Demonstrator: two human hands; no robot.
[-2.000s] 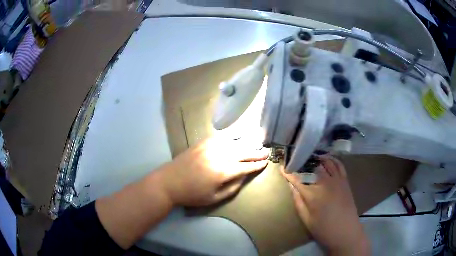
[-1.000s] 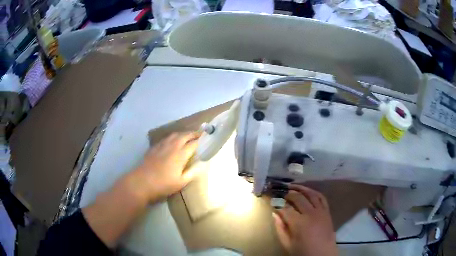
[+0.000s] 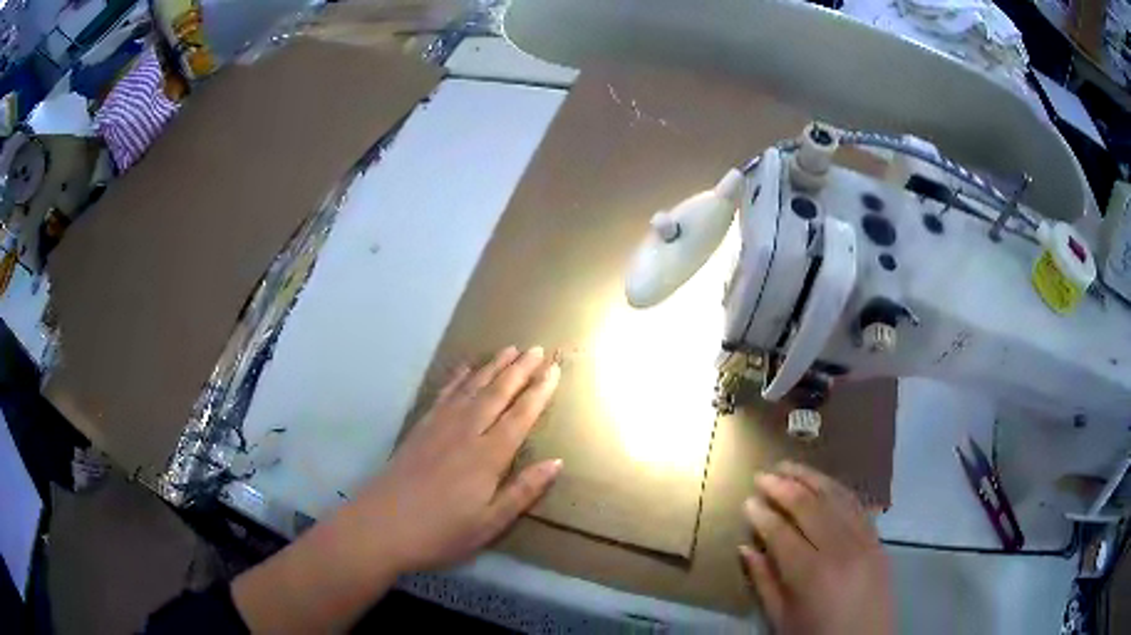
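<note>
A brown garment panel (image 3: 533, 267) lies under the machine head, its far part reaching the trough. A patch pocket (image 3: 620, 509) of the same cloth lies on it, its right edge running up to the presser foot (image 3: 732, 385). My left hand (image 3: 465, 453) lies flat with spread fingers on the pocket's left part and the panel. My right hand (image 3: 812, 546) rests on the panel right of the pocket, fingers slightly bent. Neither hand grips anything. The white sewing machine (image 3: 893, 273) stands at the right. Lamp glare hides part of the pocket.
The lamp (image 3: 682, 242) hangs left of the needle. Thread snips (image 3: 989, 496) lie at the right. A stack of brown panels (image 3: 211, 236) lies at the left on crinkled plastic (image 3: 267, 316). A pale trough (image 3: 794, 62) curves behind. A white bottle with a yellow label (image 3: 1062, 267) stands on the machine.
The panel has turned and now stretches far back past the lamp. My left hand has moved nearer to me and flattened on the cloth. My right hand has moved away from the machine's needle area.
</note>
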